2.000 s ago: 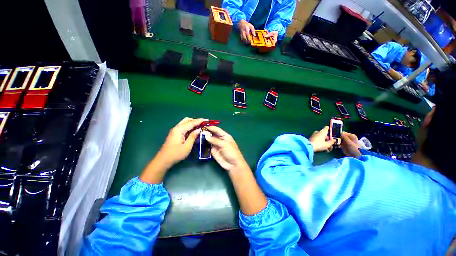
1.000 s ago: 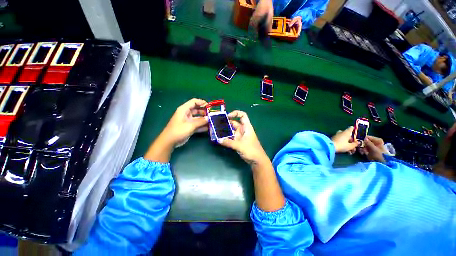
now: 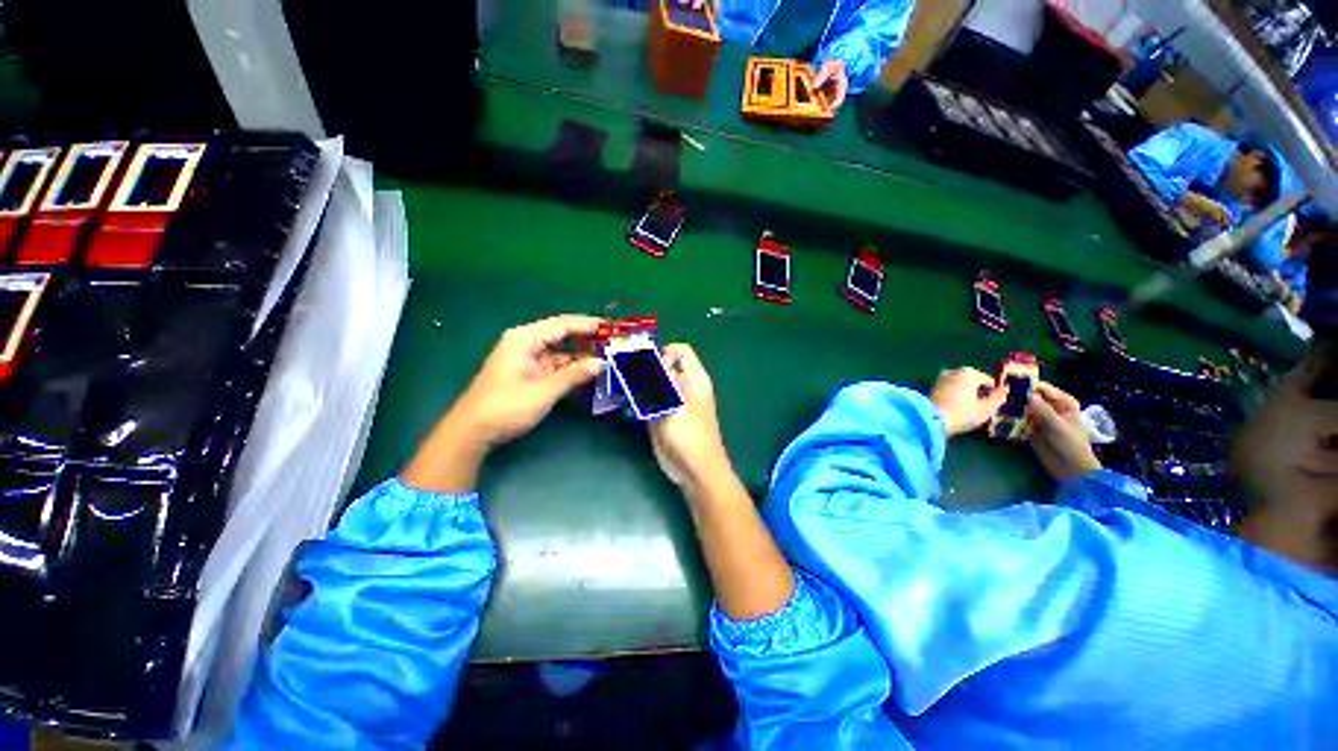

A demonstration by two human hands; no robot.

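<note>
A part-assembled phone (image 3: 646,379) is held between my two hands above the green bench. Its dark screen with a white border faces up, and a red end shows at the top. The screen piece sits at a slant to the part beneath it, whose pale edge shows at the left. My left hand (image 3: 517,379) grips the upper left side with thumb and fingers. My right hand (image 3: 690,418) holds the right side; its fingers are partly hidden behind the phone.
A black blister tray (image 3: 110,499) with red housings (image 3: 132,239) lies left on white plastic sheets (image 3: 330,382). Several phones (image 3: 773,272) lie across the bench (image 3: 499,272). A neighbour's blue sleeve (image 3: 866,470) is close right. Opposite, a hand touches an orange fixture (image 3: 785,91).
The phone was edge-on two seconds ago and now faces up. Since one second ago the screen piece has turned to a greater slant. The view has shifted slightly.
</note>
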